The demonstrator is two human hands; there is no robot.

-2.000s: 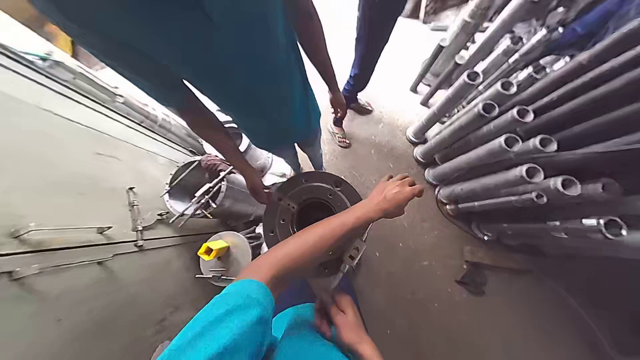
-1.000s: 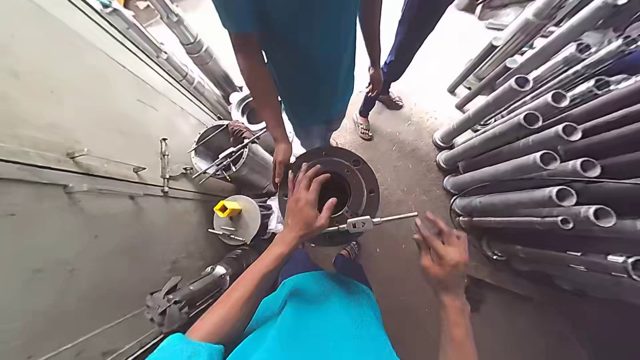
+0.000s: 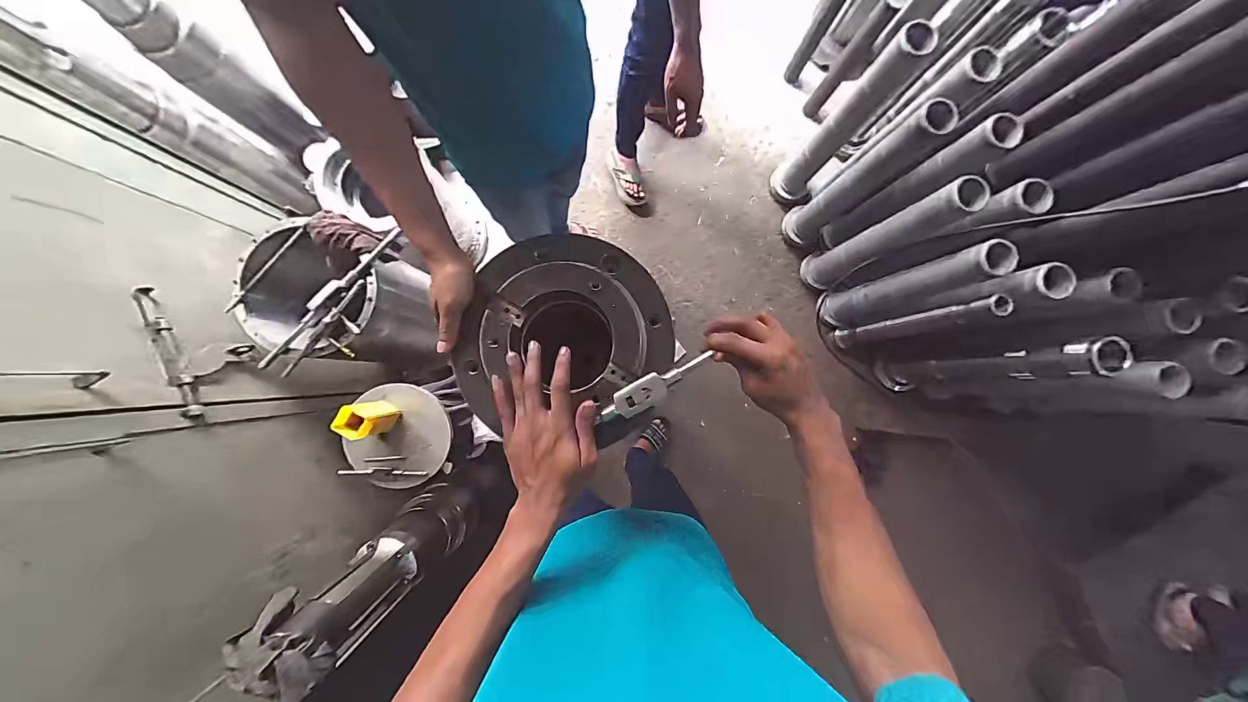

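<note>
A round dark metal flange with bolt holes and a large central bore stands upright in front of me. My left hand lies flat on its near side, fingers spread at the edge of the bore. An adjustable tap wrench lies across the flange's near right rim. My right hand has its fingertips closed on the outer end of the wrench's handle. The wrench's other end is hidden behind my left hand. A co-worker's hand rests on the flange's far left rim.
Many metal pipes lean in a stack at the right. Left of the flange are a metal cylinder with rods on it and a round plate bearing a yellow piece. A metal cabinet stands far left. Another person's foot is beyond.
My right hand, apart from the handle's end a second ago, now holds it. My left hand, earlier out beyond the flange, lies on it. The view has shifted.
</note>
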